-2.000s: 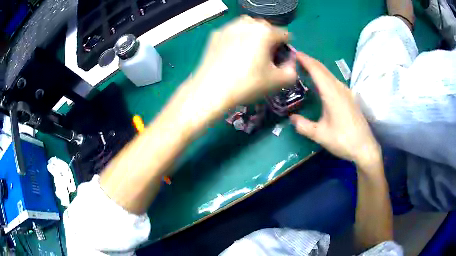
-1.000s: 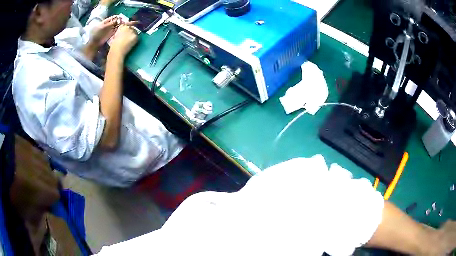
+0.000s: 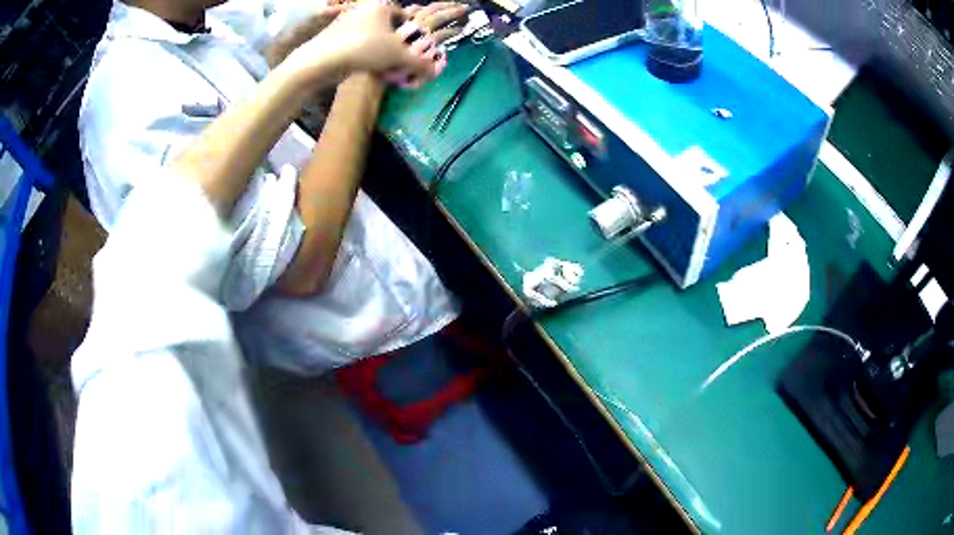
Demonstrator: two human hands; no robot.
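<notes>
My left hand (image 3: 366,47) is at the upper left, on the end of my outstretched arm. It is over the hands of the seated neighbour, and the hands overlap. A small pinkish, blurred patch (image 3: 424,65) shows at the fingertips; I cannot tell whether it is a held part or fingers. My right hand is out of the picture. The black press (image 3: 853,392) stands at the right, partly cut off by the edge.
A blue power unit (image 3: 722,136) carries a phone-like device (image 3: 586,29) and a dark round container (image 3: 675,52). Black tweezers (image 3: 457,94), a crumpled white wad (image 3: 551,282), a white wipe (image 3: 774,282) and an orange stick (image 3: 879,491) lie on the green mat. A person (image 3: 345,282) sits at left.
The view has swung further left, away from the press. My left arm, which reached to the lower right, now reaches to the upper left, to the neighbour's hands.
</notes>
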